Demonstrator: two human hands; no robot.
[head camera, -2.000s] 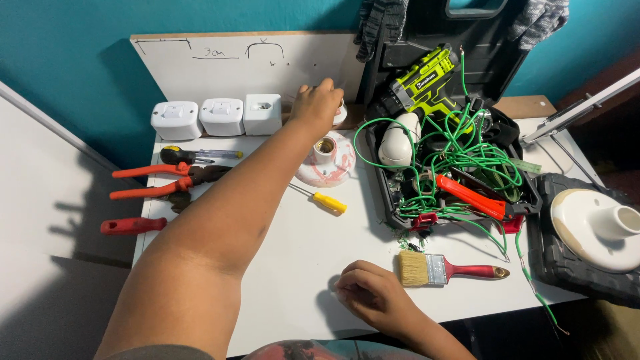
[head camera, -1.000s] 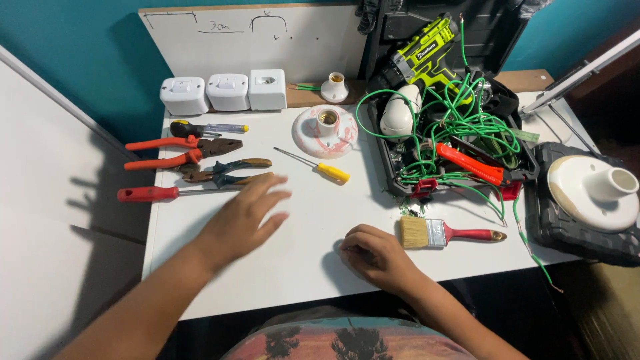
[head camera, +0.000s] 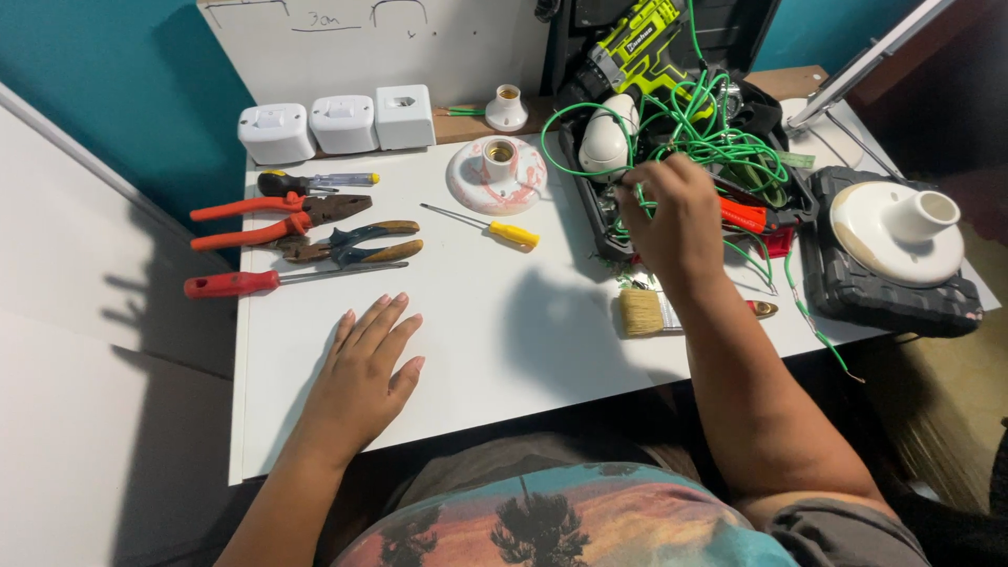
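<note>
My left hand (head camera: 366, 370) rests palm down on the white table, fingers apart and holding nothing. My right hand (head camera: 669, 213) is over the front of the black tool case (head camera: 583, 201), at the green wires (head camera: 740, 157); its fingertips are partly hidden, so a hold cannot be told. Left of it lie a yellow-handled screwdriver (head camera: 512, 234) and a paint-marked round lamp holder (head camera: 500, 189). Beyond my left hand are a red-handled screwdriver (head camera: 236, 283), dark-handled pliers (head camera: 378, 242), orange-handled pliers (head camera: 252, 209) and a short screwdriver (head camera: 276, 183). A paintbrush (head camera: 642, 313) lies partly behind my right forearm.
White switch boxes (head camera: 276, 134) and a socket box (head camera: 405, 118) stand along the back, beside a small lamp holder (head camera: 506, 110). A cordless drill (head camera: 642, 47) leans in the case. At right, a large lamp holder (head camera: 882, 236) sits on a black case (head camera: 835, 299).
My left hand first came back from the small lamp holder at the rear and now lies flat on the table. My right hand has moved from the table's front up to the tool case.
</note>
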